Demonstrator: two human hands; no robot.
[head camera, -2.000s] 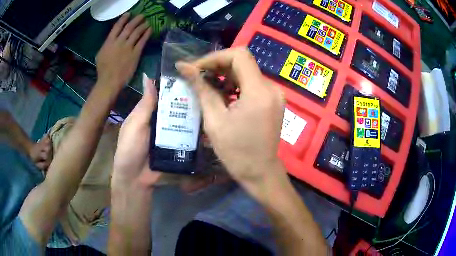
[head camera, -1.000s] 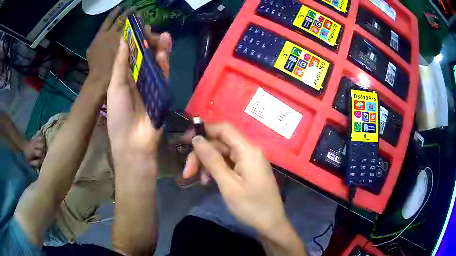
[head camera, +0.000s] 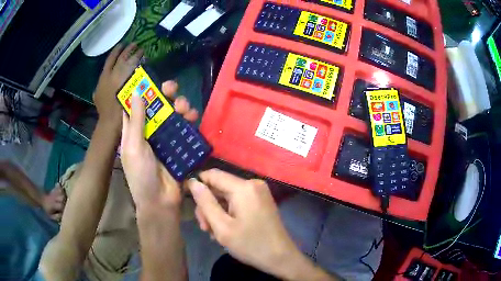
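My left hand (head camera: 144, 170) holds a keypad feature phone (head camera: 181, 144) face up and tilted, with yellow film at its far end. My right hand (head camera: 236, 211) pinches something small at the phone's keypad end; the fingers hide most of it, so I cannot tell whether the cable plug is in the phone. The red foam tray (head camera: 220, 129) holds phones in two columns. A white label sheet (head camera: 287, 131) lies in a slot with no phone. Another phone (head camera: 389, 140), with a cable at its keypad end, lies across back-up phones in the right column.
Another person's arm (head camera: 82, 181) reaches in from the left, behind my left hand. A monitor on a white round stand (head camera: 110, 30) is at the upper left, near white-faced black pieces (head camera: 204, 21). A white mouse (head camera: 467, 189) and a small red tray (head camera: 404, 269) are at the right.
The phone in my left hand was back-up, then edge-on, and now faces up. My right hand has brought the cable plug from beside the tray to the phone's keypad end.
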